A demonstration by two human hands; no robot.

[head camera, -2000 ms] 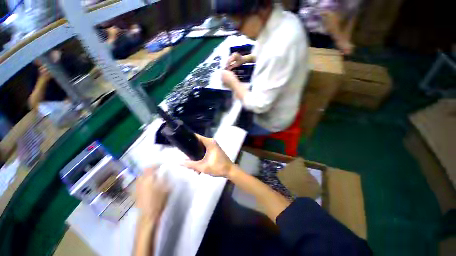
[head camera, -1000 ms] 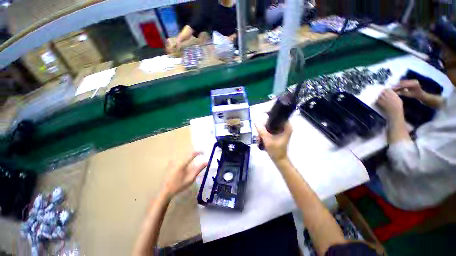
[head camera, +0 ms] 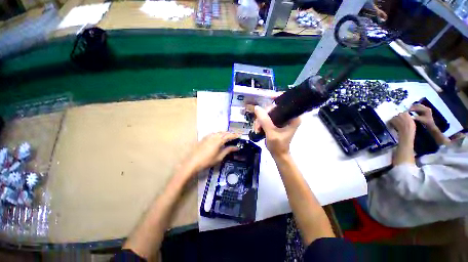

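A black plastic housing [head camera: 233, 184] lies on white paper in front of me, its open side up with a pale round spot inside. My left hand [head camera: 218, 148] rests at the housing's top left end, fingertips on or just over its rim; I cannot tell if they grip it. My right hand [head camera: 277, 132] is closed around a thick black electric screwdriver [head camera: 297, 102], held tilted, its tip end low near the housing's top right corner. The blue-and-white screw feeder [head camera: 253, 84] stands behind the housing, partly hidden by my right hand and the tool.
Black housings [head camera: 345, 128] stand in a row at right, with a heap of small metal parts [head camera: 367, 93] behind them. A co-worker's sleeve [head camera: 410, 192] is at far right. A brown board [head camera: 123, 164] lies left, white-blue pieces [head camera: 18, 176] at far left. A green conveyor [head camera: 154, 64] runs behind.
The view has shifted. My left hand has moved from beside the housing to its top end. My right hand has brought the screwdriver nearer the housing's top, now more tilted.
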